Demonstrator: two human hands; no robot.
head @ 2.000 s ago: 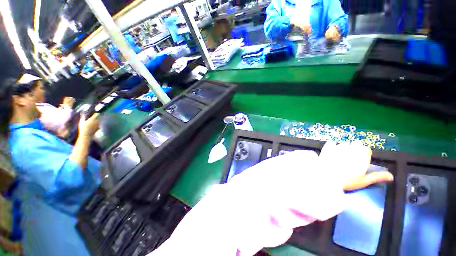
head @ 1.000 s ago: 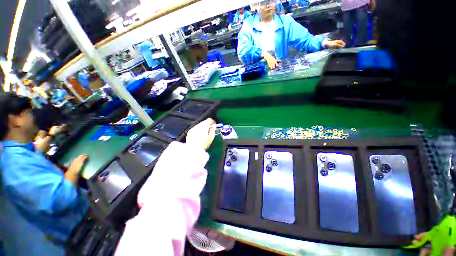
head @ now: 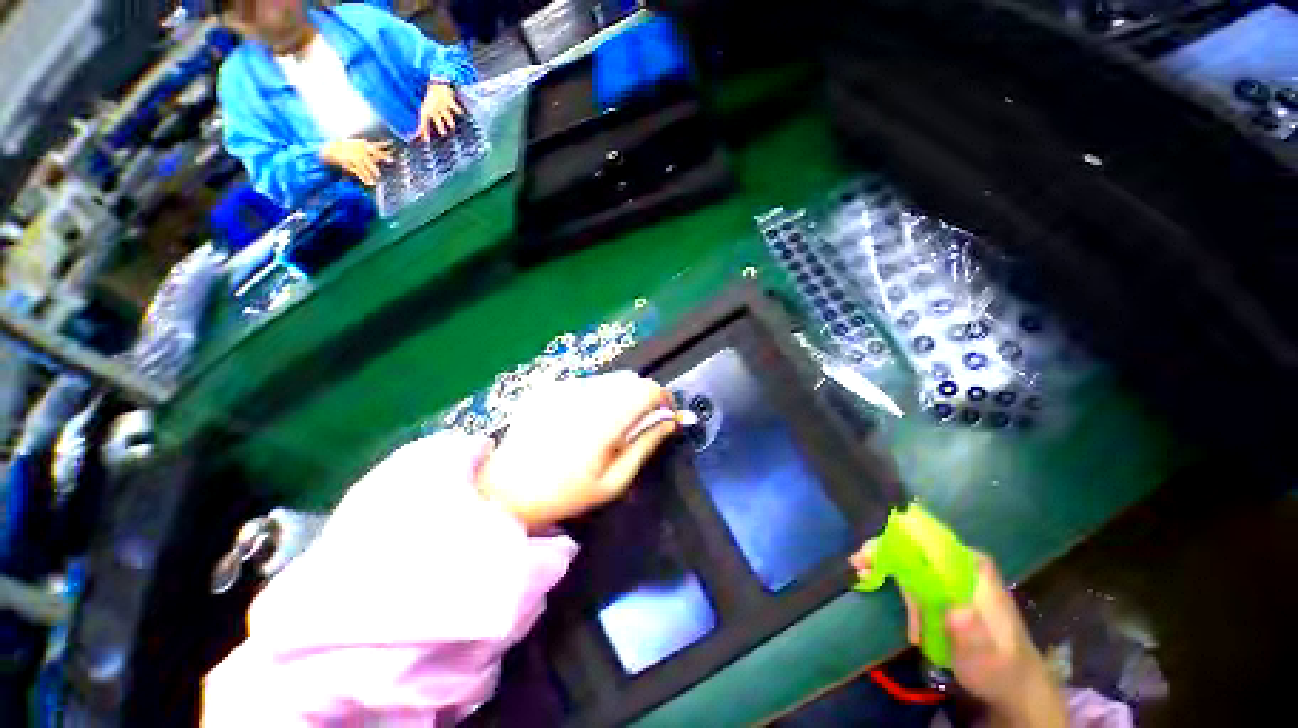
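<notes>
A glossy blue-grey phone back cover (head: 769,491) lies in the end pocket of the black foam tray (head: 868,477), its camera island at the upper end. My left hand (head: 584,448) is over the tray, fingertips at the camera island, pinching what looks like a small white piece. The hand and sleeve hide much of the tray. Another cover (head: 658,623) shows partly below the hand. My right hand (head: 989,640) holds a bright yellow-green-handled tool (head: 932,576) off the tray's near right corner; its tip cannot be made out.
Loose small rings (head: 562,363) lie behind the tray. Clear sheets with dark round dots (head: 968,341) lie to its right. A small bottle (head: 292,538) stands left, partly behind my sleeve. A black tray (head: 619,164) is at the far side, near a person in a blue smock (head: 335,107).
The view has swung right. My left hand has moved from beside the bottle to the end cover's camera island. My right hand and the green tool have come further into view.
</notes>
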